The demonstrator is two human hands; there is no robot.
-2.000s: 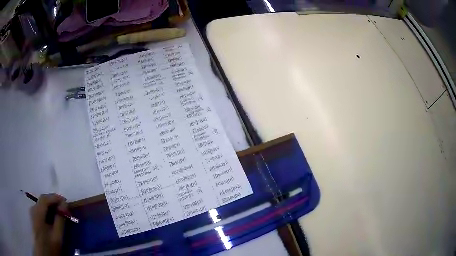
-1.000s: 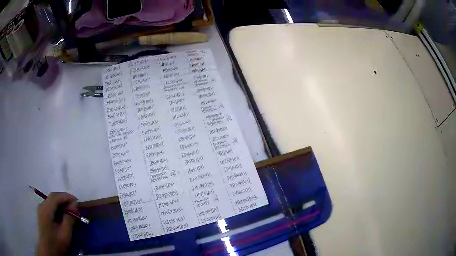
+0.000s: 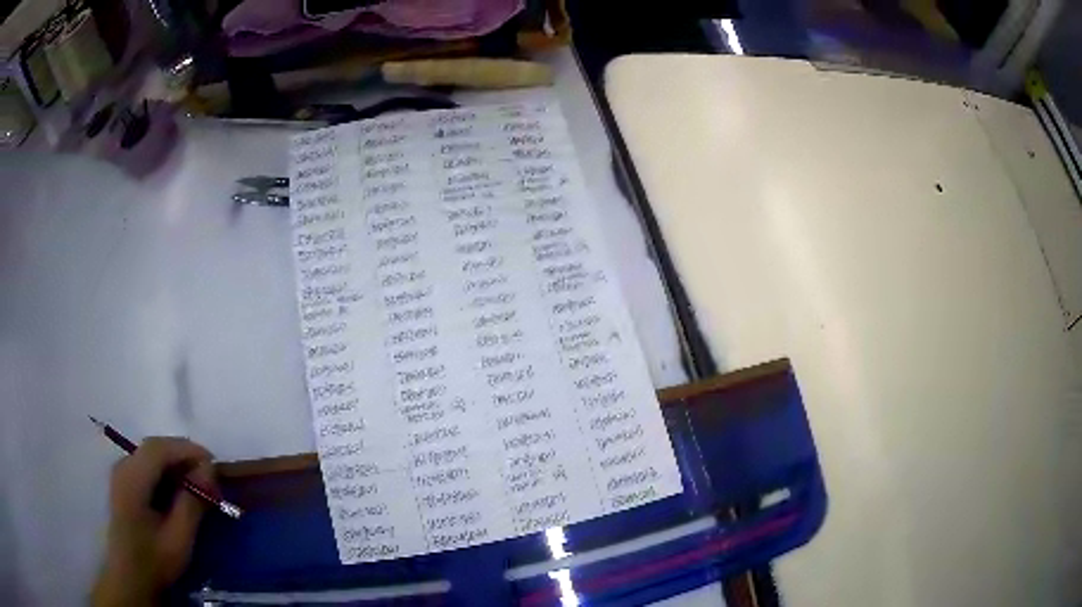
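My left hand [image 3: 152,504] is at the lower left, partly cut off by the bottom edge, with curled fingers holding a thin dark red pencil [image 3: 115,438]. The pencil's dark tip points up and left, and its pale end points down and right. A white handwritten list [image 3: 475,344] with four columns lies in the middle, over part of a blue translucent panel [image 3: 753,433] with a brown edge strip and white and red slot lines. The hand is at the panel's left end, left of the list, not touching the sheet. My right hand is not in view.
Small snips [image 3: 261,191] lie left of the list's top. A pale wooden-handled tool [image 3: 469,74] lies above it. Mauve cloth [image 3: 368,30], a partly visible dark device and a pinkish roll [image 3: 133,136] are behind. The cream machine bed [image 3: 854,273] fills the right.
The view has shifted, so the list, panel and machine bed appear farther right. My left hand still holds the pencil and stays beside the panel's left end.
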